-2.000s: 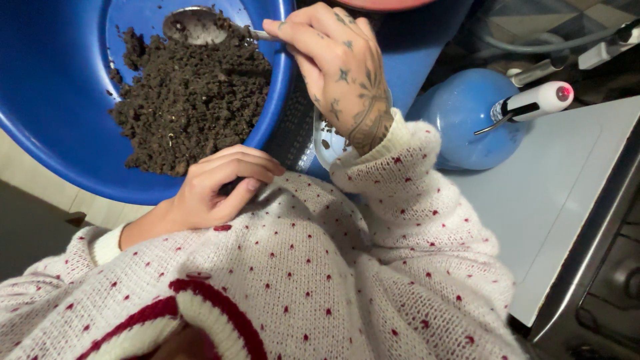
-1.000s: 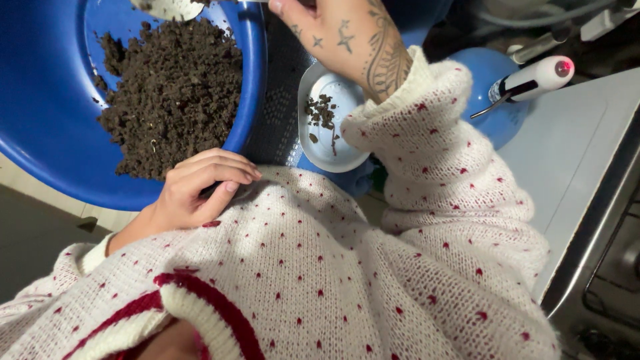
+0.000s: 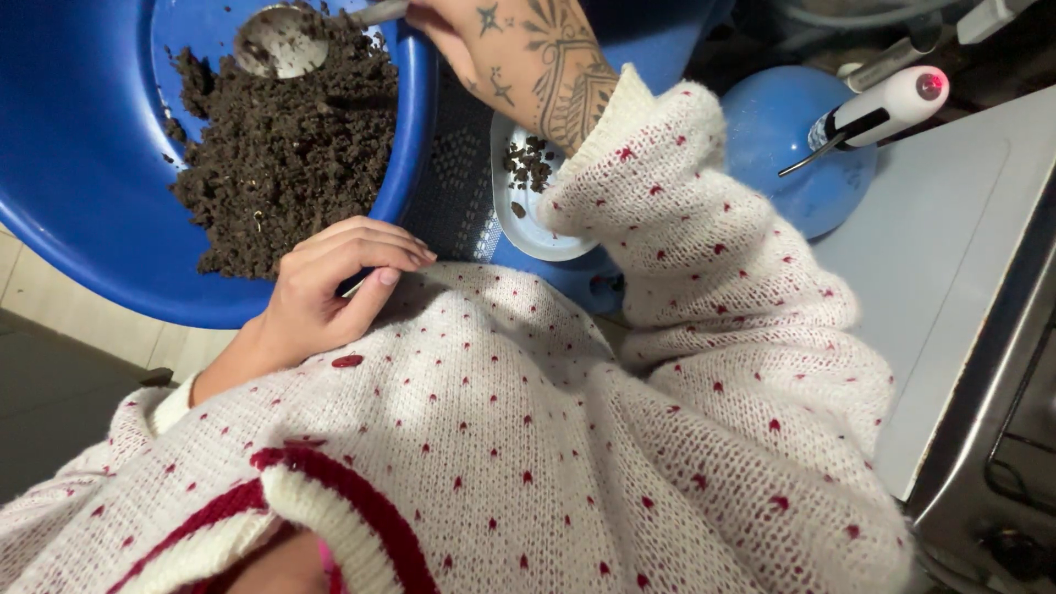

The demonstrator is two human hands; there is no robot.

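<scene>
Dark crumbly soil [image 3: 289,165] lies heaped in a large blue plastic basin [image 3: 74,165]. My right hand [image 3: 503,58], tattooed and partly cut off by the top edge, grips the handle of a metal spoon [image 3: 282,43]. The spoon's bowl is over the top of the heap, with some soil stuck on it. My left hand [image 3: 342,280] rests by the basin's near rim against my sweater, its fingers loosely curled and nothing seen in it. Right of the basin, below my right wrist, a small white tray [image 3: 549,246] holds a few soil crumbs; my sleeve covers part of it.
A round blue object [image 3: 796,148] with a white and black device [image 3: 883,107] over it stands to the right, the device showing a red light. Farther right are a pale flat surface [image 3: 932,272] and a stove's metal edge [image 3: 982,396]. Hoses or pipes run across the top right.
Between one second ago and now, the spoon's bowl has come further into view over the soil. The small tray, mostly covered two seconds ago, shows crumbs in the later frames. My left hand stays by the rim.
</scene>
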